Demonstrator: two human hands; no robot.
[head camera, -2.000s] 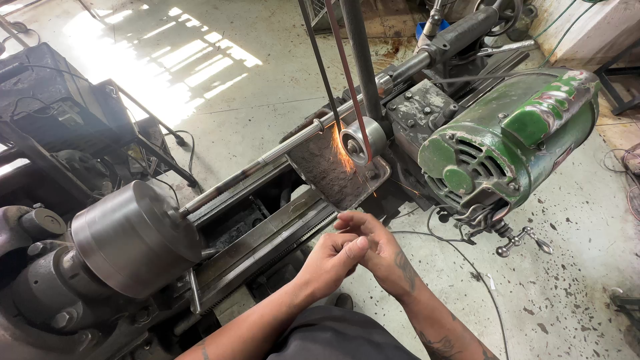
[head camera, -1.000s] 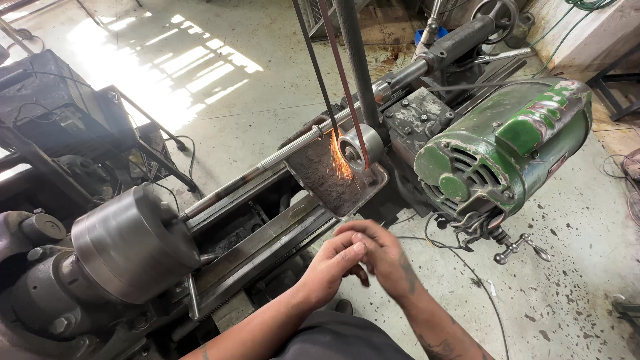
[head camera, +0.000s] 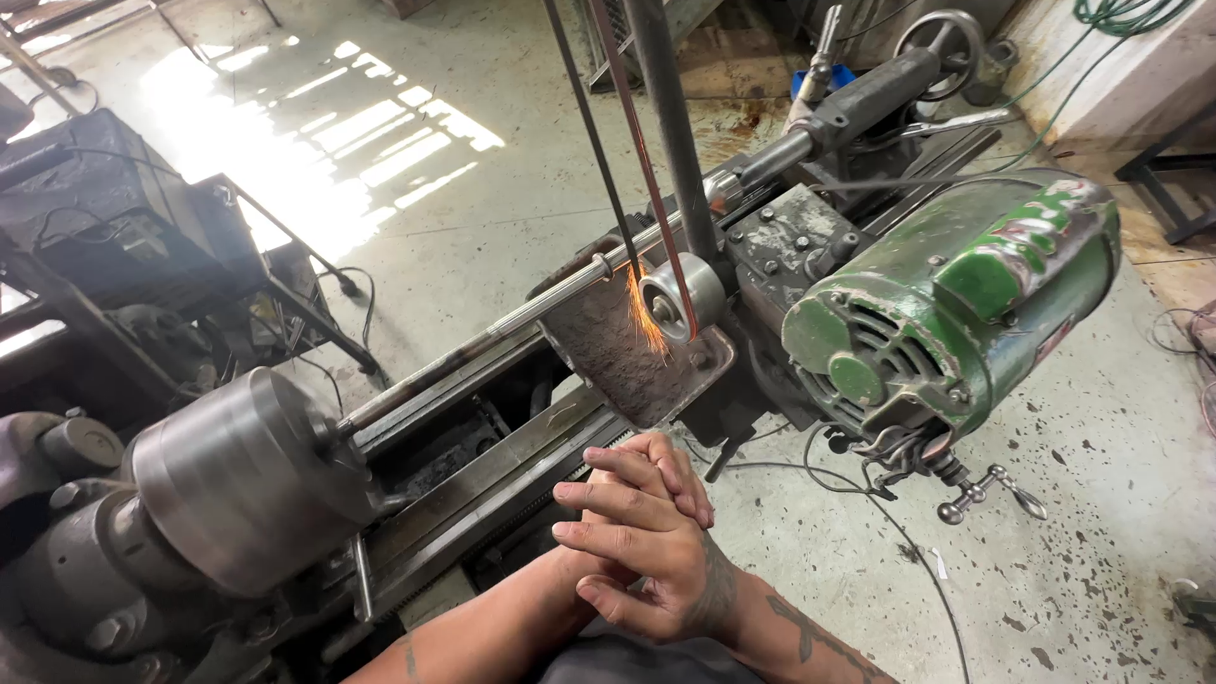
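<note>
My left hand (head camera: 608, 503) is mostly hidden under my right hand (head camera: 655, 541), whose fingers lie spread over it. The two touch each other in front of the lathe bed, with no tool visible in them. Beyond them, an abrasive belt (head camera: 655, 199) runs round a metal contact wheel (head camera: 682, 299), and orange sparks fall beside the wheel onto a dusty metal tray (head camera: 617, 351). A long steel shaft (head camera: 551, 294) runs from the blurred lathe chuck (head camera: 252, 480) towards the tailstock (head camera: 855, 104), passing behind the belt.
A green electric motor (head camera: 950, 294) is mounted at the right, with a ball-ended crank handle (head camera: 978, 494) below it. A cable (head camera: 912, 541) trails over the floor. At the left stands a dark metal cabinet (head camera: 85, 190). A chuck-side lever (head camera: 363, 579) points towards me.
My hands were clasped together in front of me; my right hand's fingers have now opened out over the left. Sparks keep falling at the belt.
</note>
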